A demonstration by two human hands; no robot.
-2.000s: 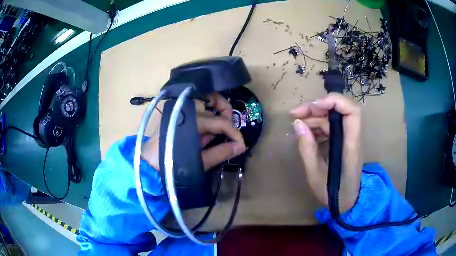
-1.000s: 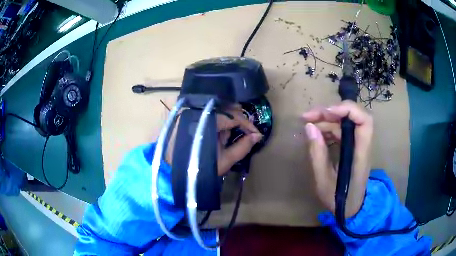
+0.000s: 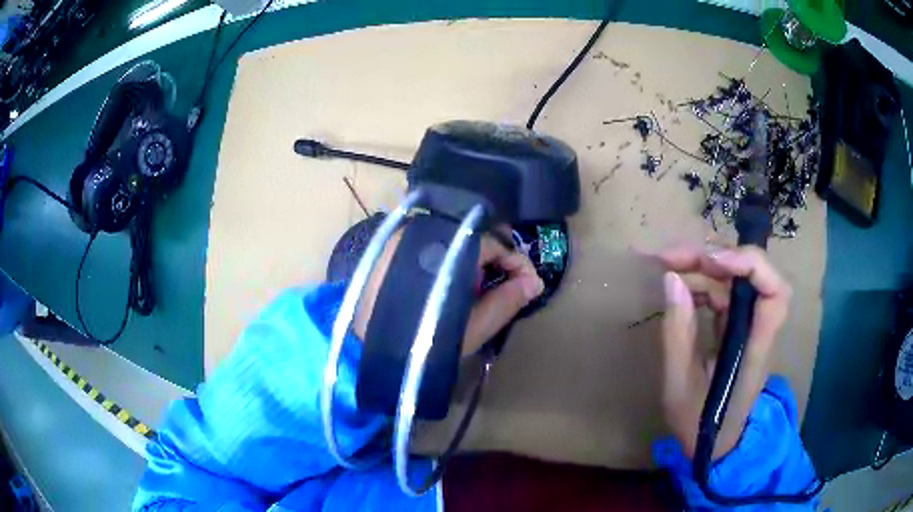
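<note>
The black headset stands on the cardboard, its two silvery hoops beside the wide black strap. Its closed earcup is on top. Under it, the open earcup housing shows a small green circuit board at its edge. My left hand reaches behind the strap, thumb and finger together over the open cup; whether they pinch a part cannot be seen. My right hand holds the soldering iron right of the headset, its tip away from the board, over the loose parts.
Wired components lie in a loose pile at the upper right of the cardboard. Beyond are a green solder reel and an iron stand with sponge. The boom microphone sticks out left. Another headset lies at far left.
The headset and my left hand appear further right and the iron lower right, partly because the view has shifted. A thin dark wire piece now shows on the cardboard near my right fingertips.
</note>
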